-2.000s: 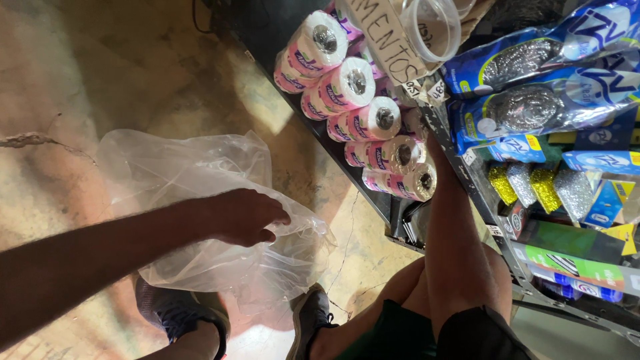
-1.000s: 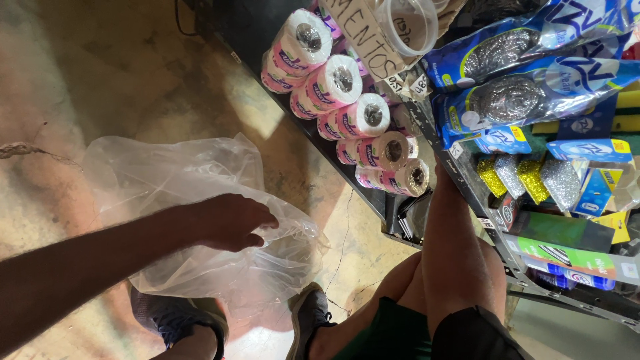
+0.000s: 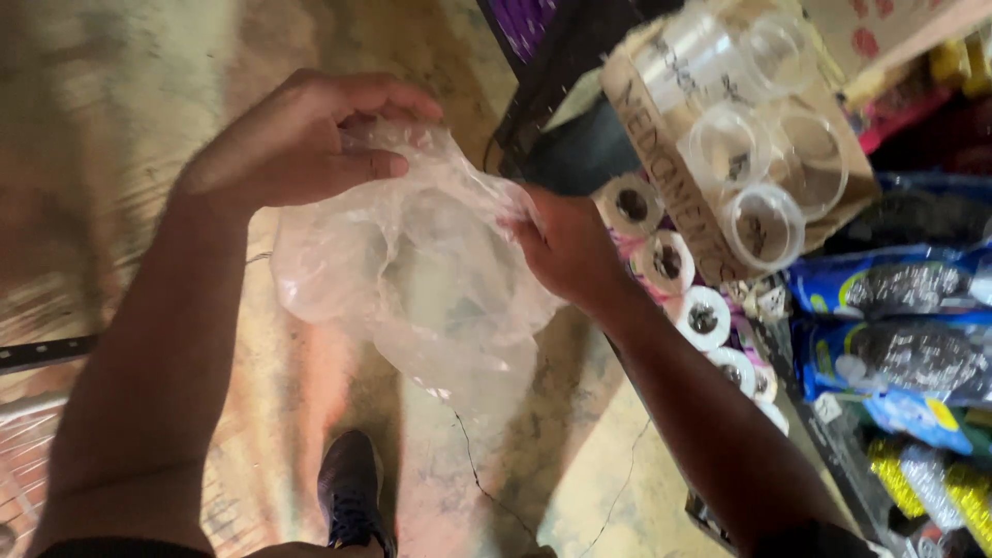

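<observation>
A clear plastic bag (image 3: 457, 287) hangs over the floor between my hands, its mouth gathered near the top. My left hand (image 3: 325, 139) is at the bag's upper left edge, with the film between its thumb and curled fingers. At the upper right edge, my right hand (image 3: 566, 240) pinches the film between thumb and fingers. The bag looks crumpled and see-through, and I make out nothing inside it. My right hand is close beside the toilet paper rolls (image 3: 701, 318) on the shelf.
A cardboard box (image 3: 666, 178) holding clear plastic cups (image 3: 763, 225) stands on the shelf at right. Below it are blue packets of metal scourers (image 3: 914, 356) and glittery gold and silver sponges (image 3: 922, 473). A shoe (image 3: 349, 488) is on the cracked floor; a wire rack (image 3: 31, 457) is at lower left.
The bag, lower and at the left before, is now held up between both hands. My right hand has come from the shelf side onto it. The view has shifted.
</observation>
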